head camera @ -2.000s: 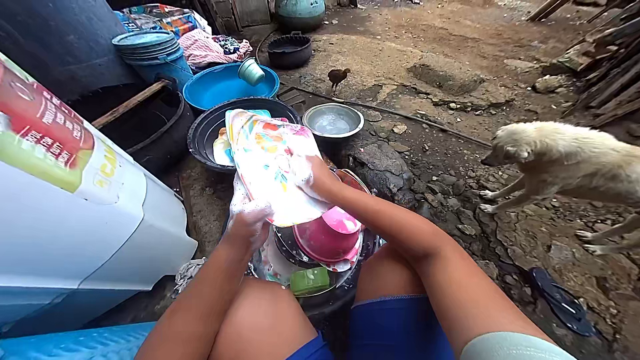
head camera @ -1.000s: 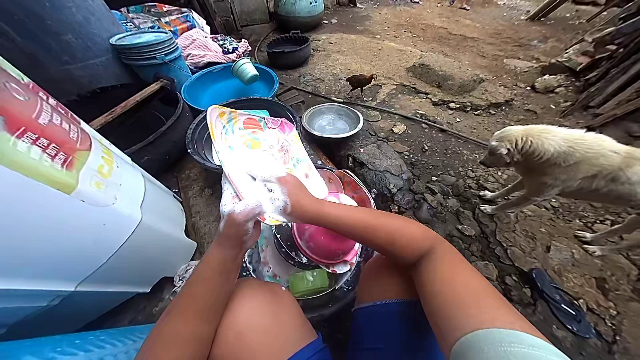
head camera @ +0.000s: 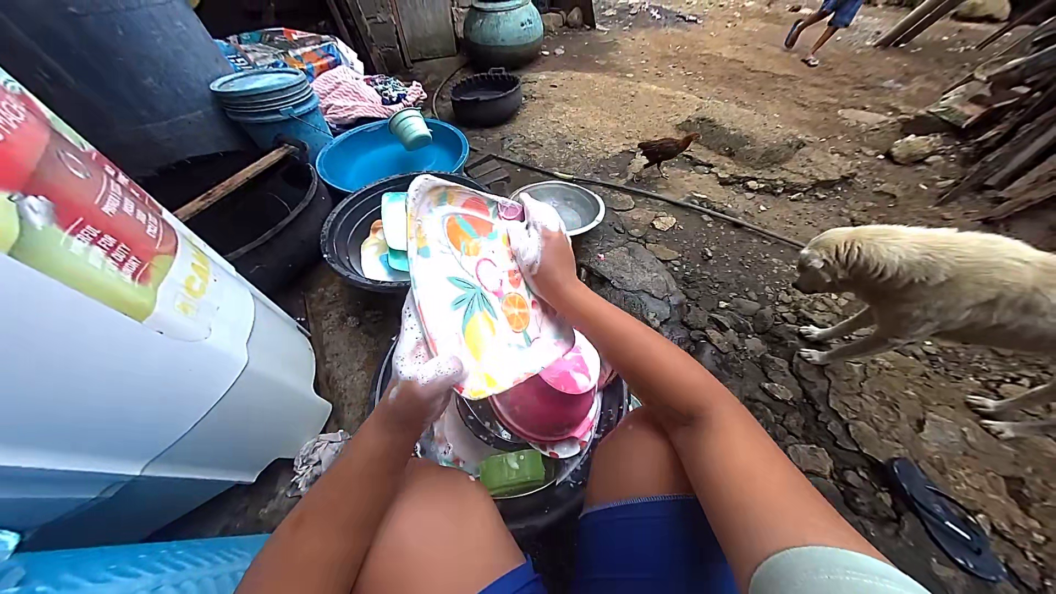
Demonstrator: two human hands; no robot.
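Observation:
A white tray with printed fruit (head camera: pixel 487 289) is tilted up in front of me. My left hand (head camera: pixel 425 375), covered in suds, grips its lower left edge. At its upper right edge is my right hand (head camera: pixel 544 252), also sudsy, its fingers partly hidden, so whether it grips or rubs the tray is not plain. Below, between my knees, a dark basin (head camera: pixel 569 495) holds a pink bowl (head camera: pixel 549 404), a green block or container (head camera: pixel 511 472) and other soapy dishes.
Beyond the tray stand a black basin with dishes (head camera: pixel 338 247), a blue basin (head camera: pixel 346 161) with a green cup (head camera: pixel 410 129), and a metal bowl (head camera: pixel 577 206). A dog (head camera: pixel 932 280) is at right, a chicken (head camera: pixel 664 151) farther off, a slipper (head camera: pixel 945 520) lower right. A person's legs (head camera: pixel 825 33) show at the top.
My right hand has moved from the tray's lower part to its upper right edge. The tray has turned more upright. The chicken has walked to the right, and a person's legs show more fully.

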